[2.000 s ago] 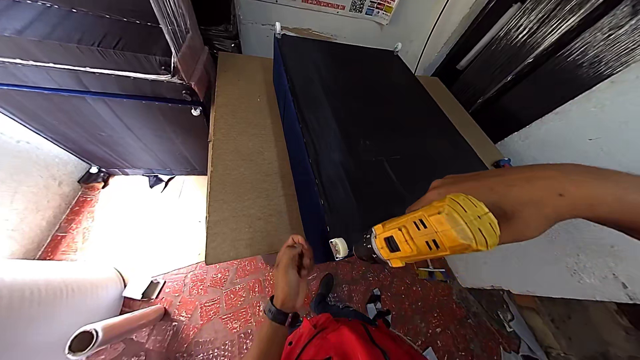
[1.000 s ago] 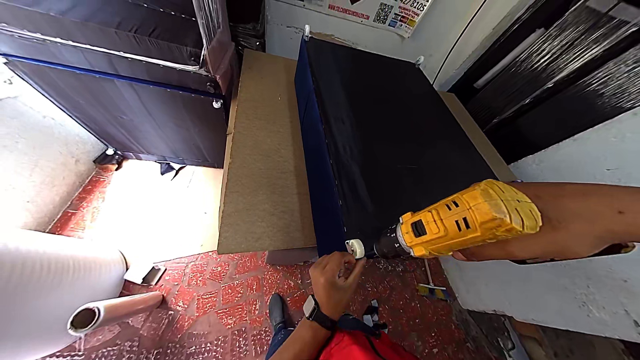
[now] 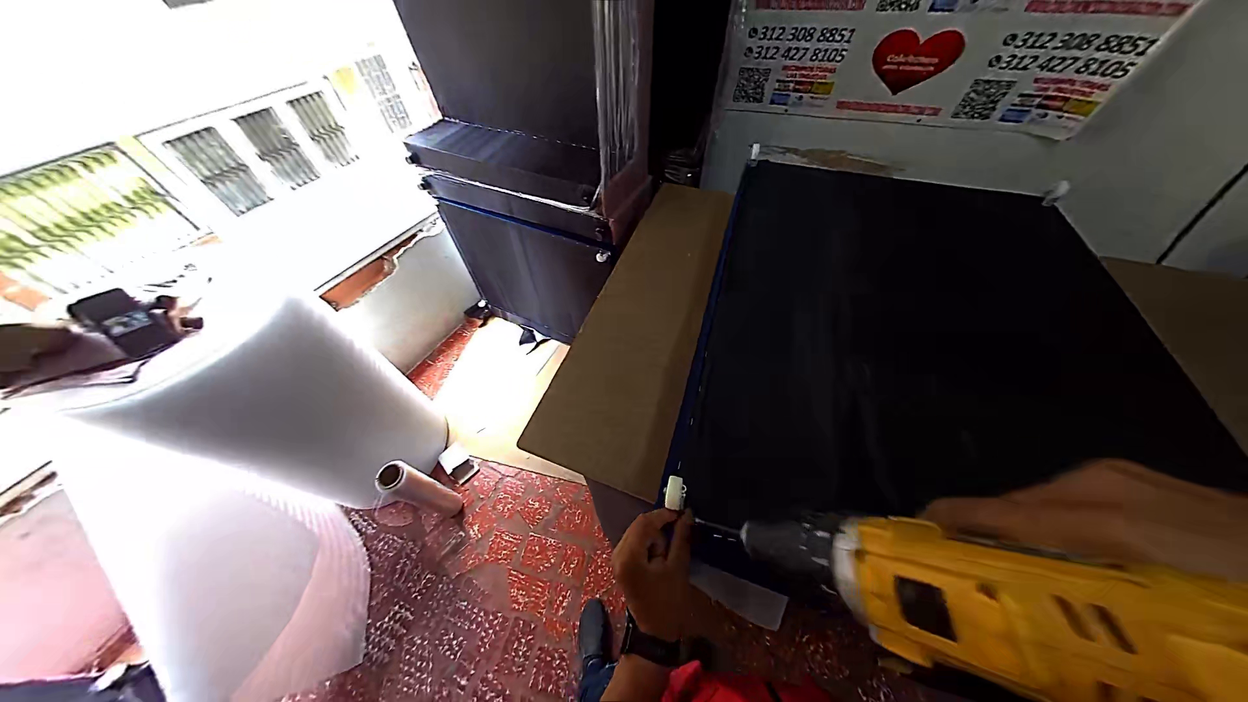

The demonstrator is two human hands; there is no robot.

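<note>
My right hand (image 3: 1092, 507) is closed around a yellow cordless drill (image 3: 1033, 595), which lies across the lower right of the view. The drill's dark chuck (image 3: 795, 546) points left, its bit reaching close to my left fingers. With my left hand (image 3: 658, 565), a watch on its wrist, I hold a small white plastic fitting (image 3: 675, 492) at the near left corner of a large black fabric-covered panel (image 3: 936, 341) with a blue side edge. More white fittings sit at the far corners, one at the left (image 3: 754, 153) and one at the right (image 3: 1056, 193).
Brown board (image 3: 634, 341) lies beneath the panel and sticks out on both sides. Dark upholstered pieces (image 3: 526, 244) stand behind at the left. A big roll of white foam wrap (image 3: 283, 400) and a small roll of film (image 3: 419, 487) are at the left, over red patterned flooring (image 3: 507, 546).
Two seconds ago my left hand was beside the corner fitting; now its fingers are on it. The view has swung to the left.
</note>
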